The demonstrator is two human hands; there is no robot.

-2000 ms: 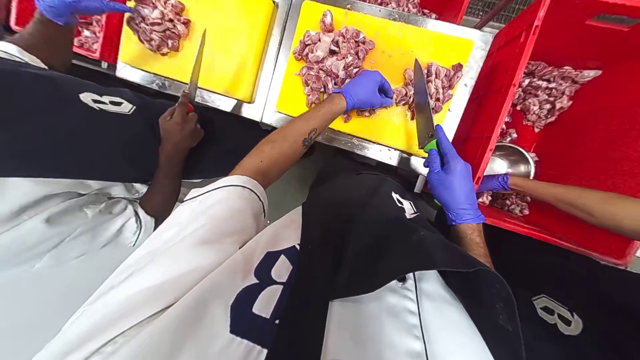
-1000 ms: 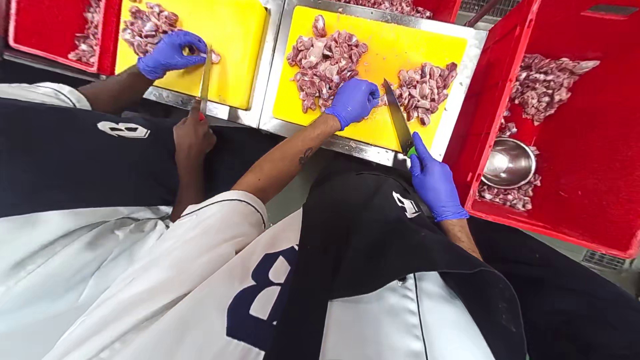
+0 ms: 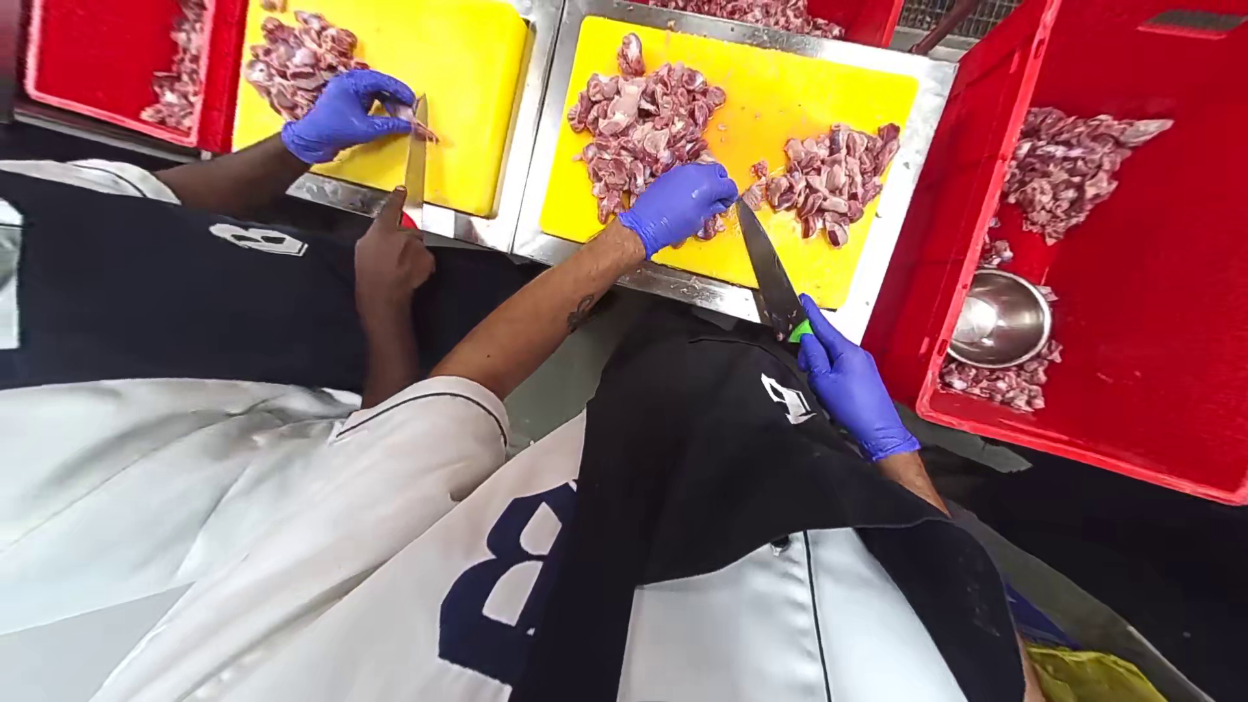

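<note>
My right hand (image 3: 846, 380), in a blue glove, grips the green handle of a kitchen knife (image 3: 768, 263), its blade pointing up and left over the near edge of the yellow cutting board (image 3: 751, 107). Near the knife's tip is my left hand (image 3: 681, 207), gloved too, with fingers bent together; whether a piece of meat is between them I cannot tell. A larger pile of raw meat pieces (image 3: 643, 122) lies on the board just beyond my left hand. To the right, a smaller pile of meat pieces (image 3: 834, 180) rests on the same board.
At left, a co-worker's gloved hand (image 3: 346, 115) holds meat against a knife blade (image 3: 416, 161) over another yellow board (image 3: 468, 88). A red crate (image 3: 1150, 292) at right contains raw meat (image 3: 1063, 171) and a metal bowl (image 3: 1001, 320). Another red crate (image 3: 97, 58) stands far left.
The third person's gloved hand and forearm, at the bowl in the right crate two seconds ago, have gone from view. The left co-worker's gloved hand has moved from the meat pile to the knife.
</note>
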